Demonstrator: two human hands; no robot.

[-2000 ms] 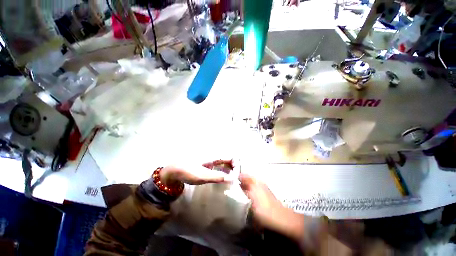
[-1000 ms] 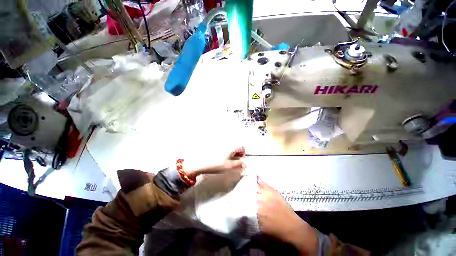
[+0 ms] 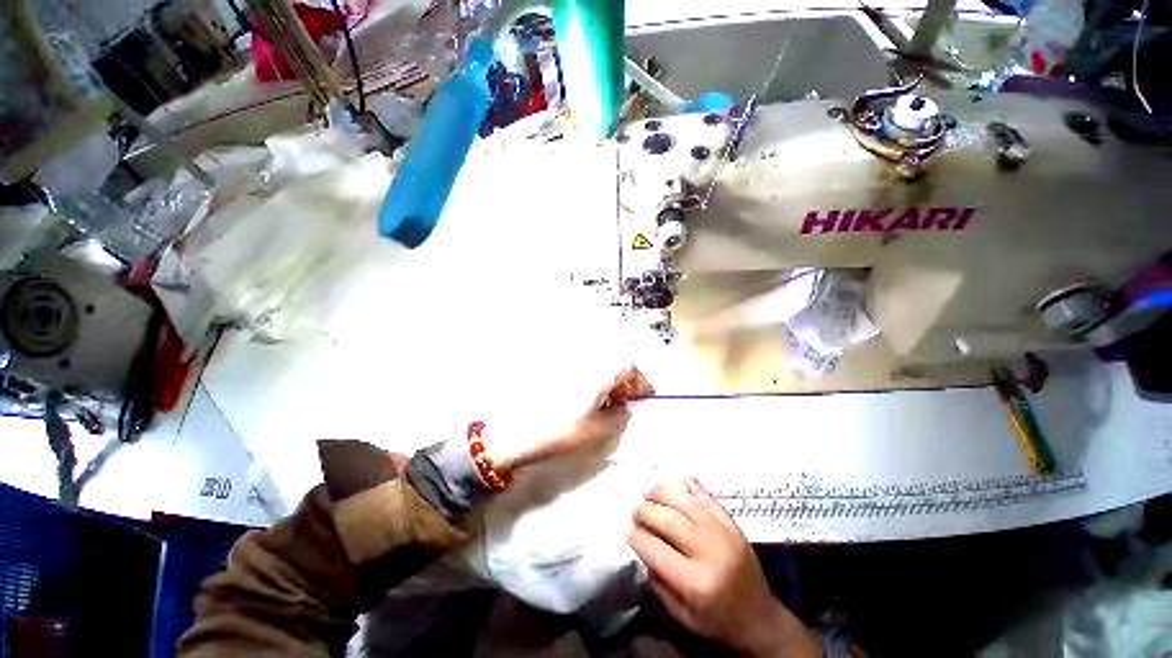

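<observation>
A white fabric piece (image 3: 553, 546) hangs over the front table edge between my forearms; its upper part is lost in the glare. My left hand (image 3: 598, 427), with a red bead bracelet at the wrist, has its fingertips bunched on the fabric, just below the needle area (image 3: 656, 302) of the sewing machine (image 3: 823, 219). My right hand (image 3: 697, 555) is at the table's front edge, fingers curled over the fabric's right side. The hands are apart.
A blue paddle-shaped attachment (image 3: 440, 148) and a green tube (image 3: 591, 64) stand behind the needle area. Cream fabric (image 3: 276, 251) is heaped at left. A paper slip (image 3: 833, 315) lies on the machine bed. Thread snips (image 3: 1024, 424) lie right. A second machine (image 3: 52, 321) is far left.
My right hand has moved back from my left hand, down to the table edge, and its fingers have curled. My left hand stays near the needle area. The view has shifted slightly.
</observation>
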